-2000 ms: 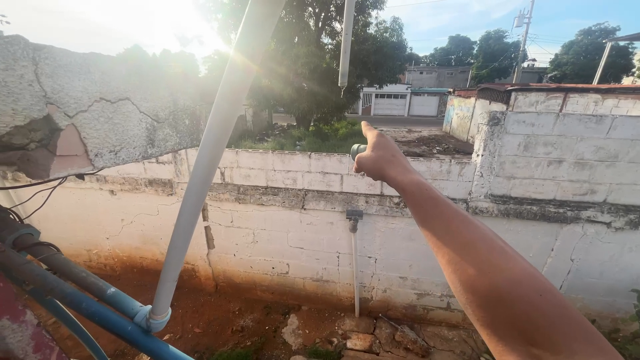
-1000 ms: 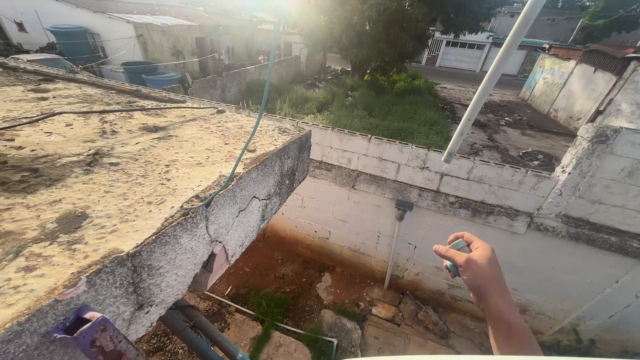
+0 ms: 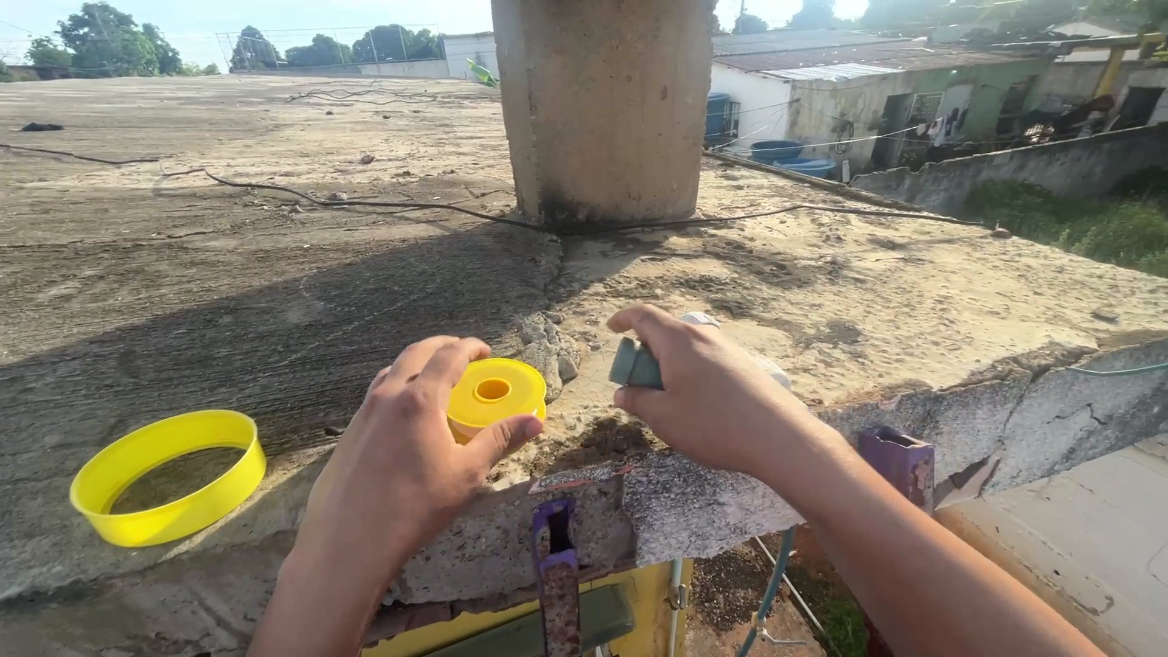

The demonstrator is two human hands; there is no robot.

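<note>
Between the thumb and fingers of my left hand point(image 3: 411, 438) is a yellow plastic spool point(image 3: 498, 394), at the edge of the concrete roof. My right hand point(image 3: 703, 388) grips a small grey-green plastic fitting point(image 3: 636, 365), which sticks out between thumb and forefinger, to the right of the spool. A white object point(image 3: 774, 370) shows partly behind my right hand; its kind is hidden. At the left, a yellow plastic ring point(image 3: 169, 479) lies on the roof, apart from my left hand.
A concrete pillar point(image 3: 607, 109) rises from the roof point(image 3: 383, 265). A black cable point(image 3: 438, 206) runs past its base. Purple rusted metal posts point(image 3: 557, 575) stand at the broken roof edge point(image 3: 1049, 411), beyond which there is a drop. Blue tanks point(image 3: 776, 151) stand by neighbouring houses.
The view has swung to the roof top. My right hand, earlier out over the yard with the fitting, is now above the roof edge. My left hand has come into view at the spool.
</note>
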